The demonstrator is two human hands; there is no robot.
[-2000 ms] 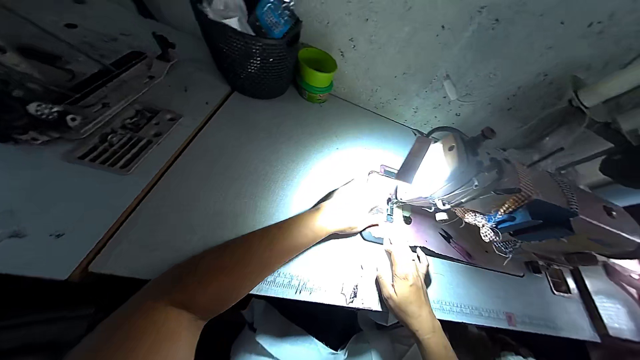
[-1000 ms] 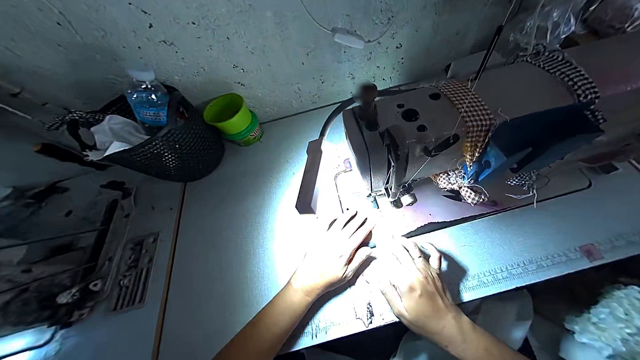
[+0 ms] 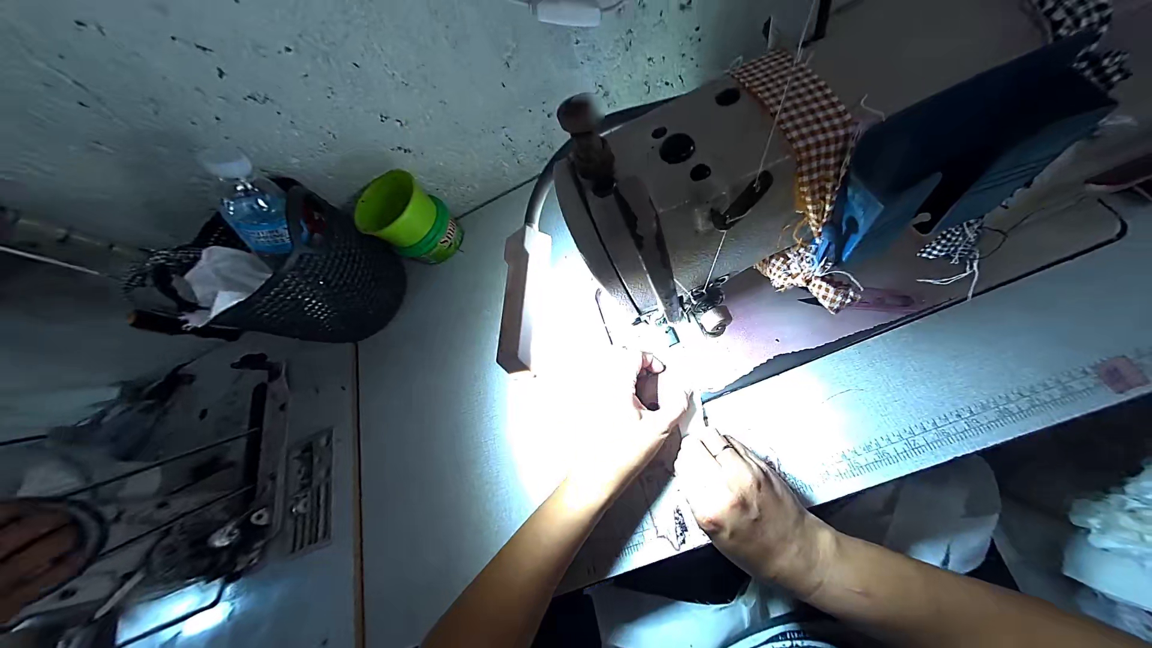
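Just in front of the needle area of a sewing machine (image 3: 684,171), my left hand (image 3: 630,414) lies in the glare of the lamp, its fingers bent near the presser foot (image 3: 670,333). My right hand (image 3: 747,495) is nearer the table's front edge, thumb and fingers pinched together on a small pale piece, perhaps fabric (image 3: 691,416). The fingertips of both hands nearly meet at that piece. Overexposure hides most of the left fingers and whatever lies under them.
A lamp bar (image 3: 517,301) stands left of the machine head. Green cups (image 3: 409,220) and a black basket (image 3: 315,292) with a water bottle (image 3: 256,211) are by the wall. Printed ruler markings (image 3: 954,418) run along the front edge. Another machine (image 3: 216,513) is at left.
One second ago both hands lay flatter with fingers spread before the needle area; now the right hand's fingers are pinched together and the left hand's are bent. The view has shifted strongly since two seconds ago.
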